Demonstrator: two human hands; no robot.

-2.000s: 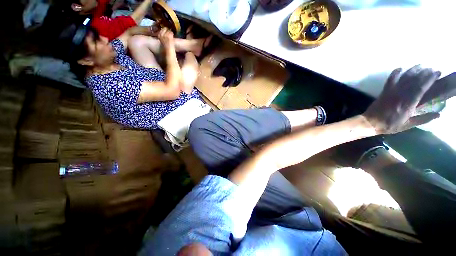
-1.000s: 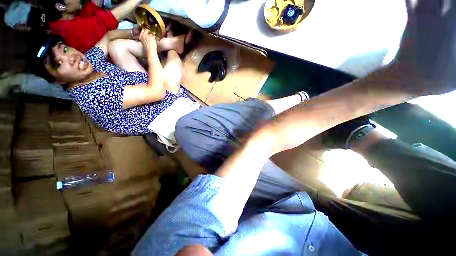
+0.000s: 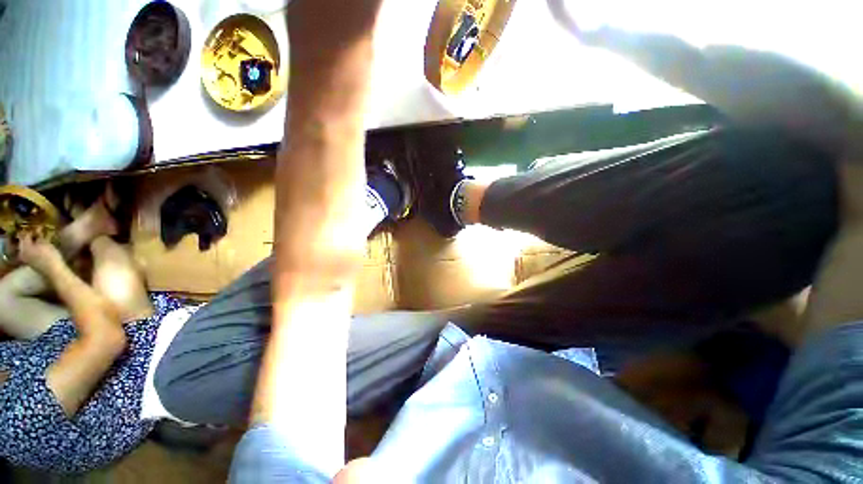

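A yellow parts bowl with yellow bits and a small black-and-blue piece stands on the white table, left of my left forearm. A second amber bowl with a black piece inside shows between my arms, looking tilted and cut by the top edge. My left forearm reaches straight up across the picture; the hand is beyond the top edge. My right forearm comes in from the right. My right hand is blurred in glare near the top edge; its fingers and any hold are unclear.
A dark parts bowl and white tub are on the table at left. A black lump lies on the cardboard. A neighbour sits at left, hands at an amber piece. My legs are below the table edge.
The view has swung right; table, bowls and neighbour stand further left. My left arm now points straight up. The second amber bowl and my right arm have come into view.
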